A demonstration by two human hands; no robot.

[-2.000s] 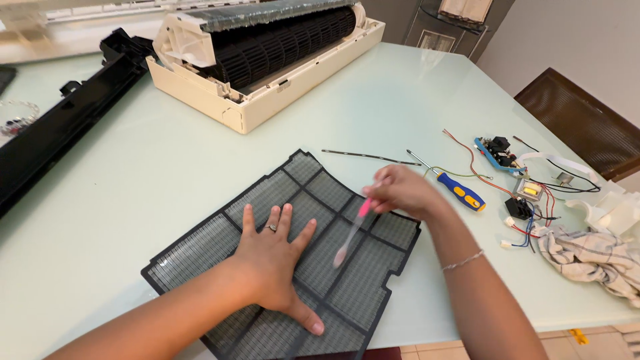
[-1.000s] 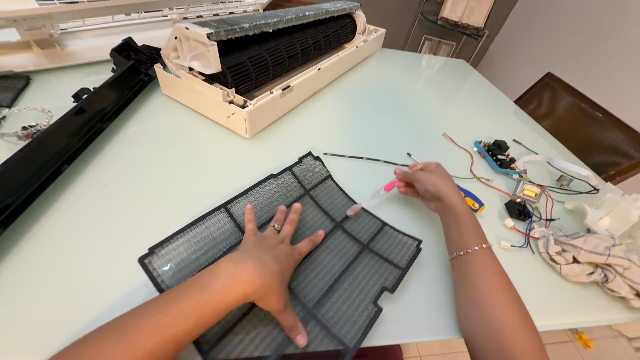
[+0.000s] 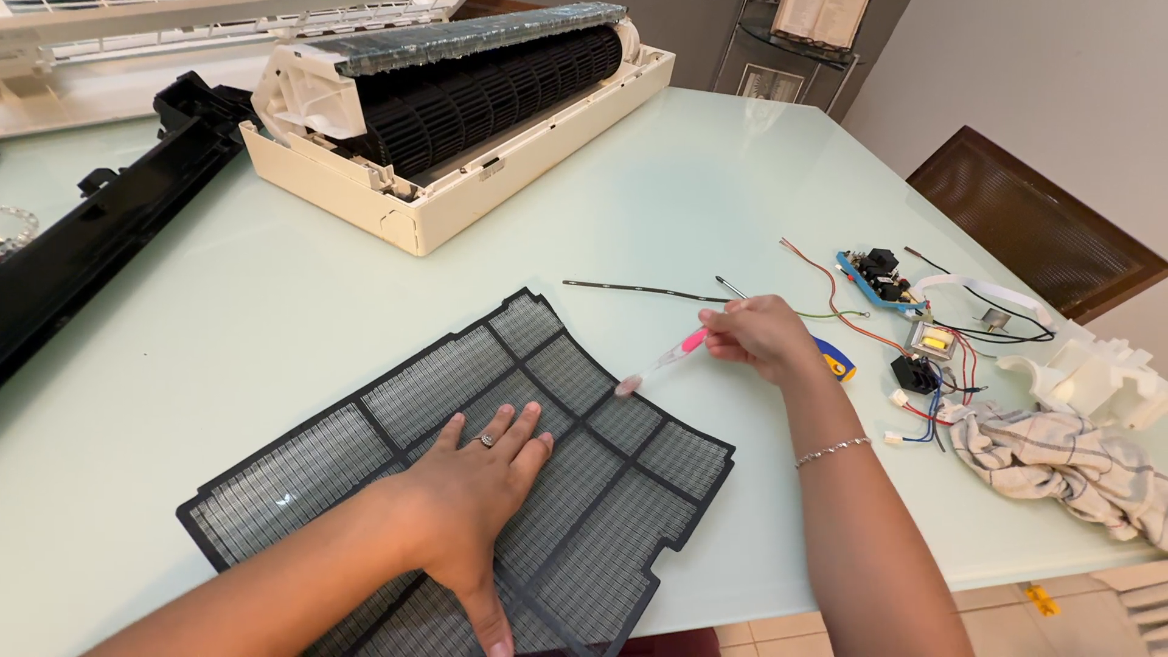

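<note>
A black-framed mesh air filter (image 3: 584, 474) lies on the glass-topped table at the lower middle. My left hand (image 3: 470, 502), a ring on one finger, rests spread on the mesh with its palm down. Between the thumb and fingers of my right hand (image 3: 753, 338) is a pink and clear toothbrush (image 3: 680, 351). Its bristle head is at the filter's upper right edge; whether it touches the frame cannot be told. Partly hidden behind my right hand is a screwdriver with a blue and yellow handle (image 3: 838, 359).
An air conditioner's indoor unit (image 3: 456, 205) with a black blower wheel stands at the back. A long black plastic part (image 3: 119, 219) lies left. At the right are a circuit board (image 3: 878, 278), wires, a transformer (image 3: 933, 341), a white plastic part (image 3: 1086, 370) and a checked cloth (image 3: 1063, 461).
The toothbrush in my right hand has shifted from the middle of the mesh to the filter's upper right edge. My left hand has stayed spread on the filter.
</note>
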